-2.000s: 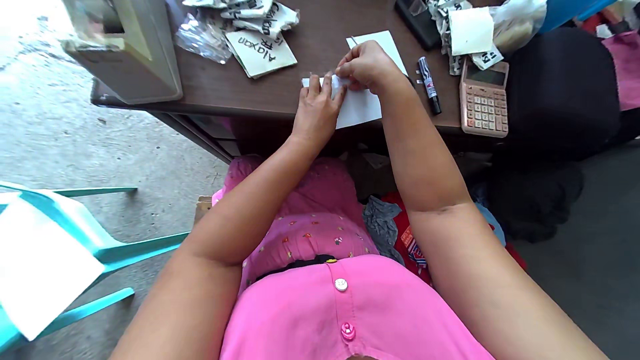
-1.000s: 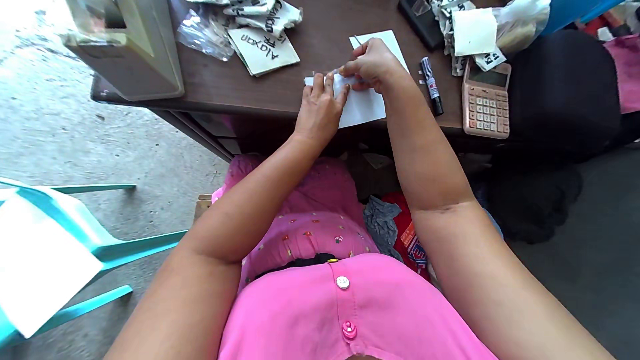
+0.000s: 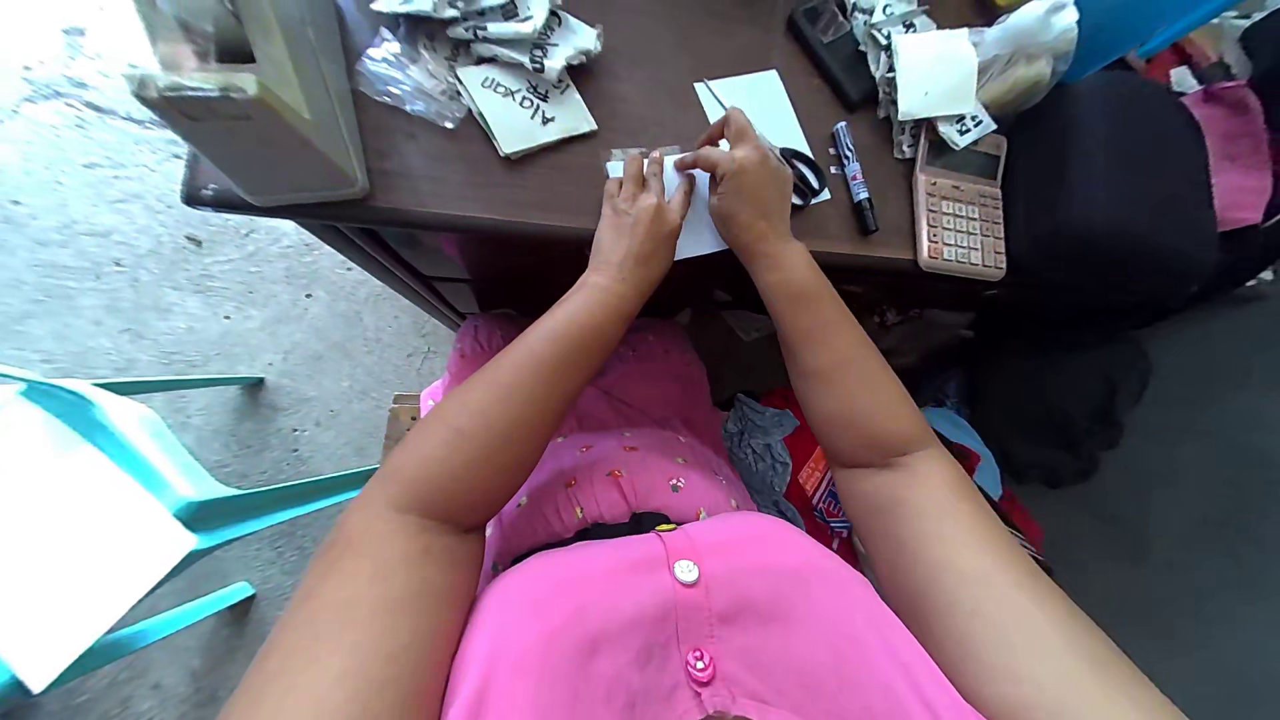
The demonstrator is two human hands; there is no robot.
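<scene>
A white sheet of paper (image 3: 700,232) lies at the desk's front edge under both hands. My left hand (image 3: 640,215) rests on it with fingers spread flat. Along the sheet's upper edge runs a strip of clear tape (image 3: 645,153), by my left fingertips. My right hand (image 3: 750,180) is bent over the sheet's right part, thumb and forefinger close together near the upper edge; whether they pinch anything is too small to tell. Black-handled scissors (image 3: 803,178) lie partly beneath my right hand, on another white paper (image 3: 765,100). A marker pen (image 3: 855,180) is to their right.
A large tape dispenser (image 3: 270,110) stands at the desk's left corner. Behind are written paper pieces (image 3: 530,105) and a crumpled plastic bag (image 3: 410,75). At right are a pink calculator (image 3: 960,205), a black device (image 3: 835,50) and a black seat (image 3: 1110,190). A turquoise chair (image 3: 150,450) stands at left.
</scene>
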